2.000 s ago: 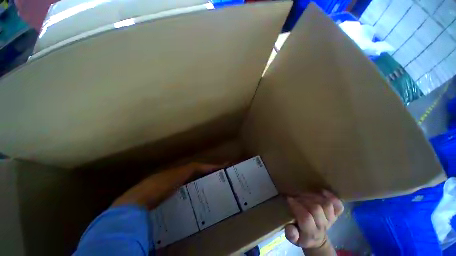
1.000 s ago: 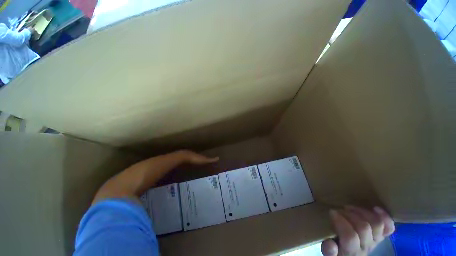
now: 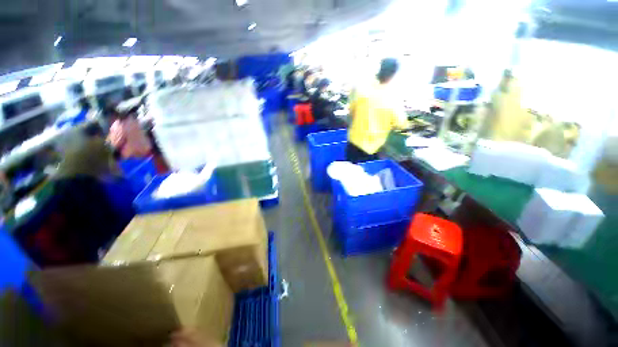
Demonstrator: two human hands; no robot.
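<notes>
An open brown carton flap or panel (image 3: 101, 301) fills the lower left, blurred. A small skin-coloured patch, apparently part of a hand, shows at the bottom edge beside it; it is too cut off and blurred to tell which hand or its grip. A blue shape at the left edge may be a sleeve. No other part of my hands shows. The white product boxes inside the carton are out of view.
Brown closed cartons (image 3: 196, 227) are on a blue pallet (image 3: 254, 318). A yellow line (image 3: 315, 240) marks the aisle. Blue crates (image 3: 376, 210), a red stool (image 3: 434, 237), and a green bench (image 3: 498, 193) with white boxes (image 3: 562, 217) stand right. A person in yellow (image 3: 369, 115) stands beyond the crates.
The view has swung up and away from the carton's inside to the aisle and workshop. The row of white boxes and the hand reaching among them have left the picture.
</notes>
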